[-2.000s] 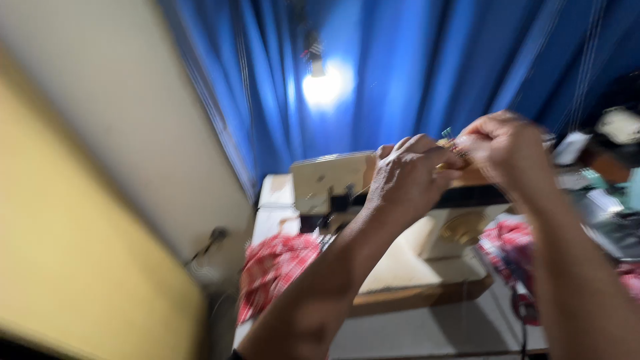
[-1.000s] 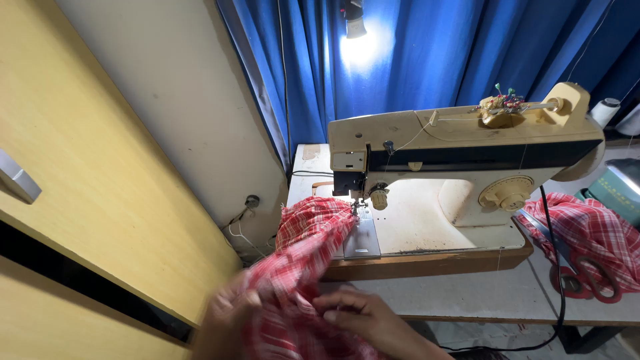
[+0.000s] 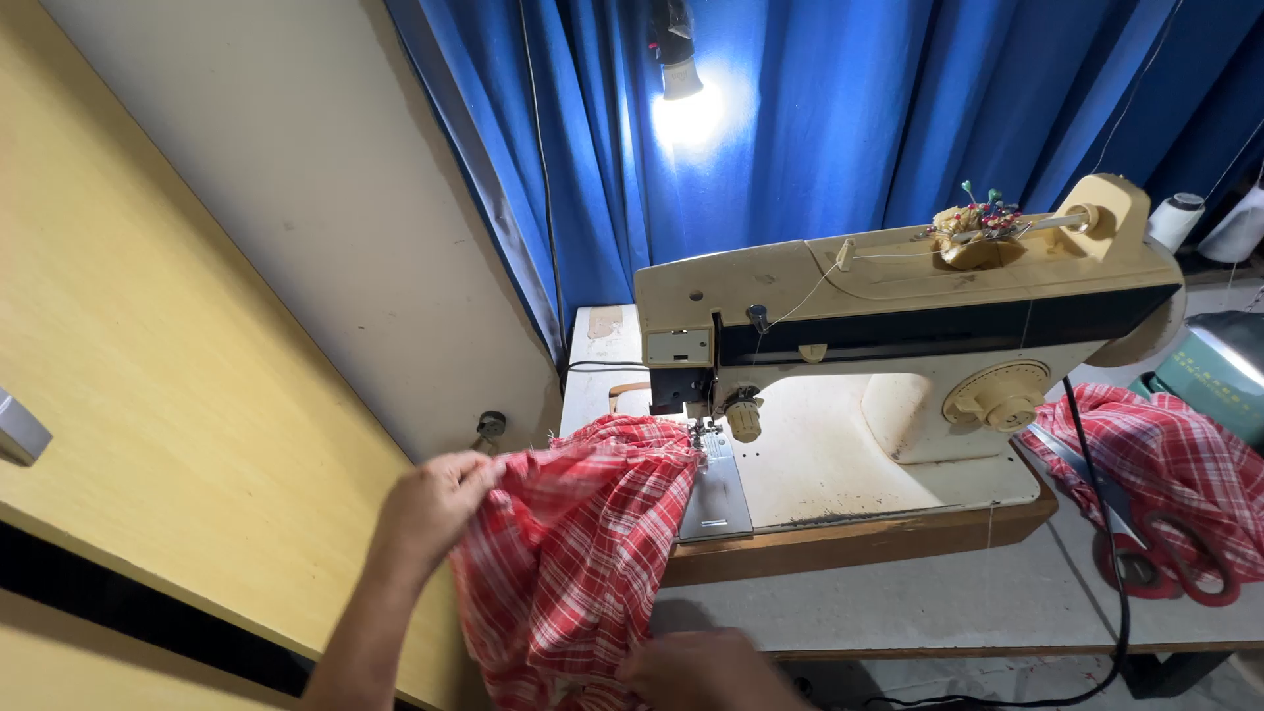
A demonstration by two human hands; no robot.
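Red plaid fabric (image 3: pixel 602 533) hangs off the left front of a cream sewing machine (image 3: pixel 889 316), its upper edge at the presser foot (image 3: pixel 703 432). My left hand (image 3: pixel 439 504) pinches the fabric's upper left edge between thumb and fingers, left of the needle area. Lower down, my right hand (image 3: pixel 706 671) is blurred at the bottom of the view, against the fabric's lower right side; its fingers are hard to make out. Beads and pins stick out of a pincushion (image 3: pixel 973 232) on top of the machine.
Red-handled scissors (image 3: pixel 1150 553) lie by more plaid fabric (image 3: pixel 1175 454) on the white table (image 3: pixel 889 602) at right. A black cable (image 3: pixel 1111 533) drops over the table's front edge. Thread spools (image 3: pixel 1175 219) stand behind. A yellow cabinet (image 3: pixel 178 395) borders the left; a lit bulb (image 3: pixel 681 84) hangs before the curtain.
Both hands were up over the machine's top two seconds ago, then low at the fabric. Since then my left hand has moved up and left with the fabric edge, spreading the bunched cloth.
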